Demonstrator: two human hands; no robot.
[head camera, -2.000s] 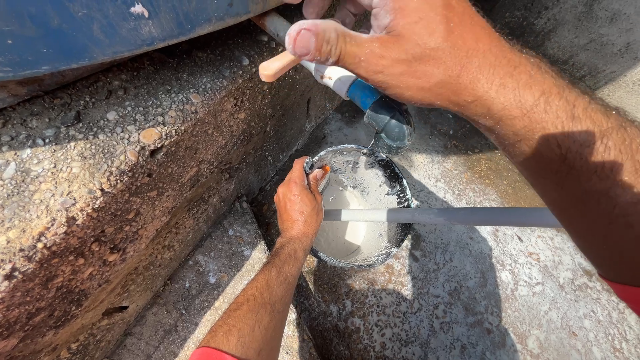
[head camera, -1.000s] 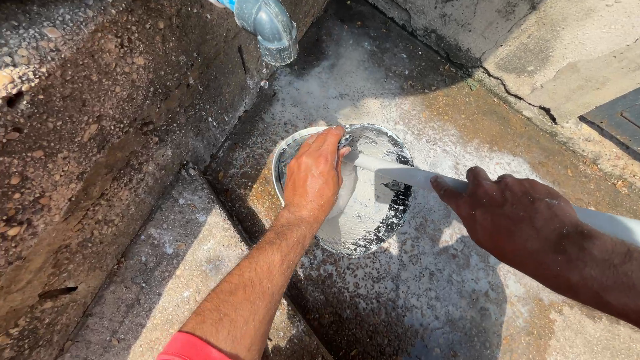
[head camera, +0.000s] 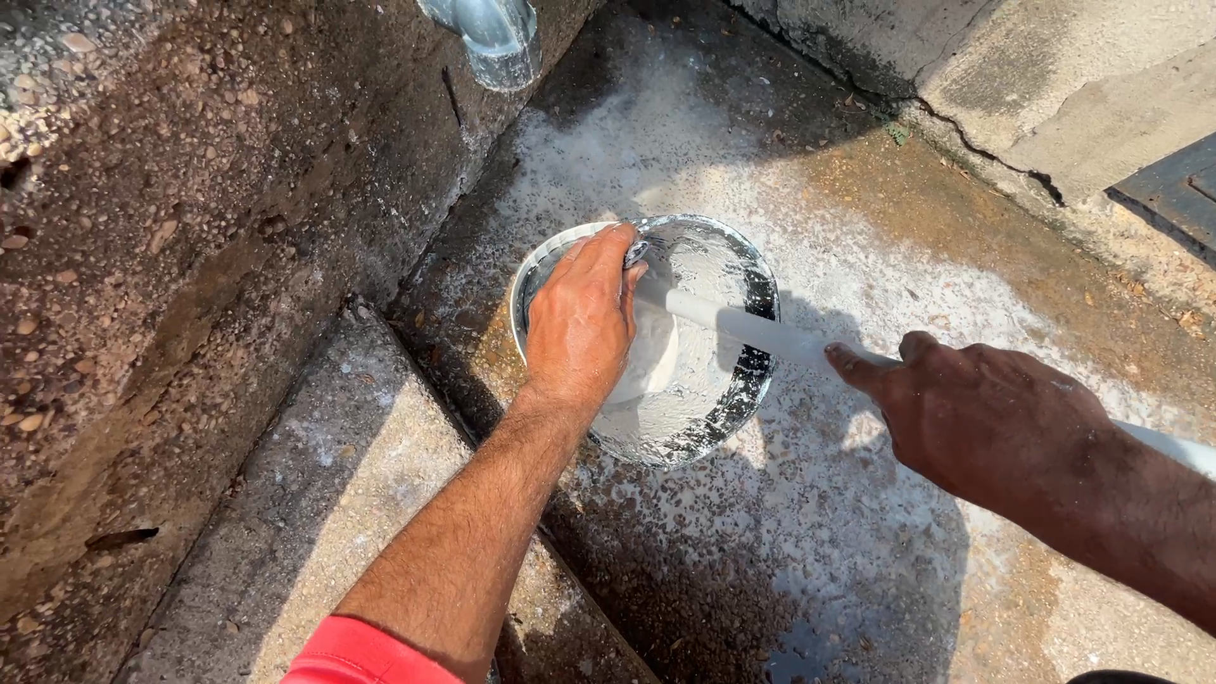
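Note:
A round bucket (head camera: 714, 439), its inside coated with a pale, wet, plaster-like mix (head camera: 698, 366), stands on the concrete floor. My left hand (head camera: 581, 318) is closed at the bucket's upper left, over its opening, on a small object with a shiny dark end; the fingers hide most of it. From the right, my right hand (head camera: 978, 408) grips a long whitish pipe or pole (head camera: 760, 332). The near end of the pole reaches into the bucket beside my left fingers, and its tip is hard to make out. The rest runs off past the right edge.
A grey pipe elbow (head camera: 499, 43) juts out at the top by a rough concrete wall (head camera: 218, 209). Lower left lies a concrete ledge (head camera: 313, 494). A cracked wall base (head camera: 1026, 104) and a dark flat panel (head camera: 1178, 195) are at upper right. White residue covers the floor (head camera: 855, 532).
My right hand has come down from near the pipe fitting and now holds the pole, which points into the bucket. My left hand stays at the bucket. The view has shifted.

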